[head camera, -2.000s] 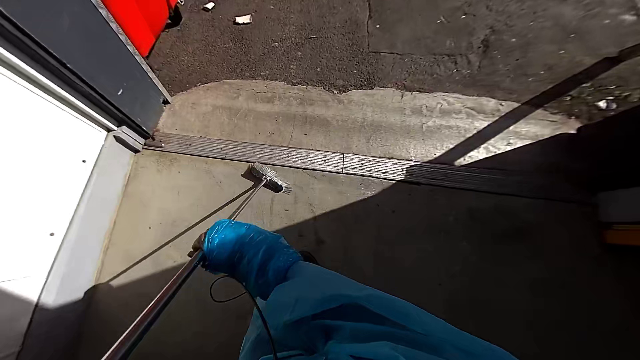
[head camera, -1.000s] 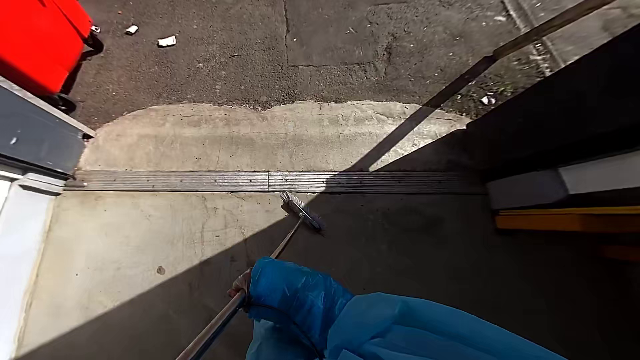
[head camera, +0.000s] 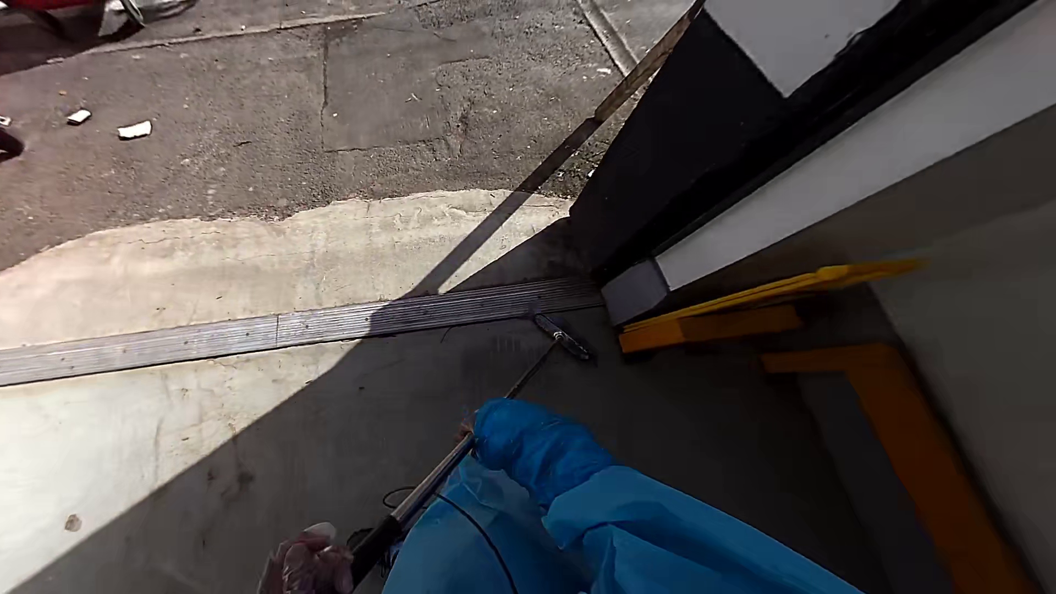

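A long pole [head camera: 436, 481] runs from the bottom of the view up to a narrow brush head [head camera: 564, 337], which lies at the ribbed metal threshold strip [head camera: 396, 318] near its right end. My right hand [head camera: 467, 429], mostly hidden by a blue plastic sleeve cover, is closed around the pole's middle. Lower left, my left hand [head camera: 307, 563], seemingly in a thin clear glove, is beside the dark grip at the pole's lower part; its fingers are blurred, and whether they hold the grip is unclear. A thin black cable loops near the pole over a blue plastic apron.
A door frame with a black and white wall [head camera: 742, 190] rises at the right. Yellow-orange metal guards [head camera: 726, 326] stand at its foot. Beyond the strip are a concrete apron [head camera: 206, 264] and asphalt with white scraps [head camera: 134, 129]. A shadow edge crosses the floor diagonally.
The brush head has moved right along the threshold strip, toward the door frame. My left hand has come into view at the bottom. The view has swung to the right.
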